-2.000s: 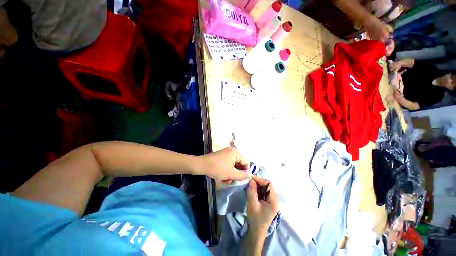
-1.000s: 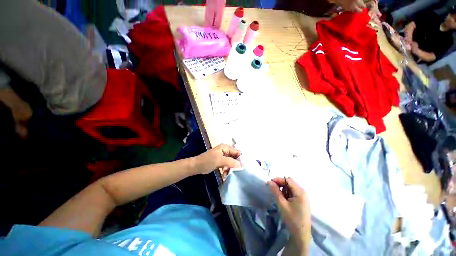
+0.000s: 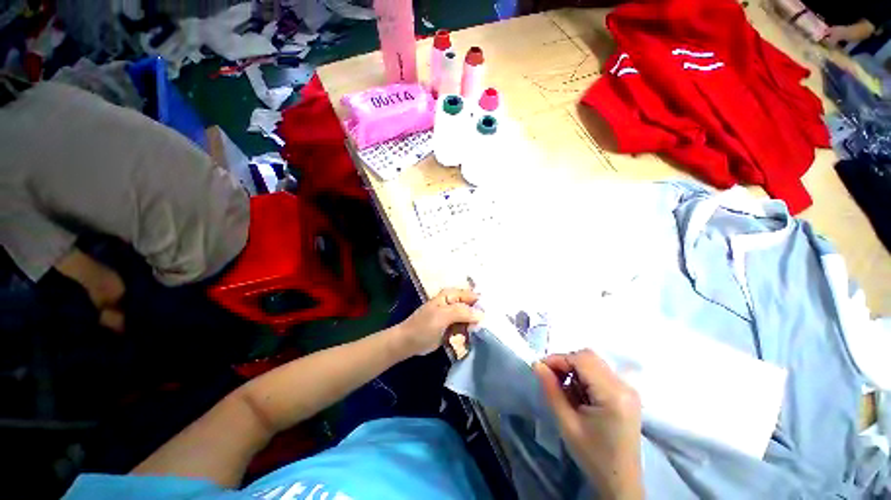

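Note:
The light grey-blue garment [image 3: 796, 293] with white parts lies over the table's near edge and spreads to the right. My left hand [image 3: 442, 322] pinches one end of a grey-blue edge with a white strip, at the table edge. My right hand [image 3: 594, 395] pinches the same edge further right, with a small dark thing between its fingers that I cannot make out. A flat white panel [image 3: 708, 391] lies on the grey cloth beside my right hand. No needle or thread can be made out. The middle glares white.
Thread cones [image 3: 452, 132] stand beside a pink pack [image 3: 389, 112] on a dotted card [image 3: 399, 154]. Another card [image 3: 454, 213] lies nearer. Red garments [image 3: 699, 98] lie at the far right. A person in grey sits on a red stool [image 3: 283, 259] at left.
My hands have moved apart, stretching the cloth edge between them. The view has turned, so the table and the seated person appear shifted and more scraps show on the floor.

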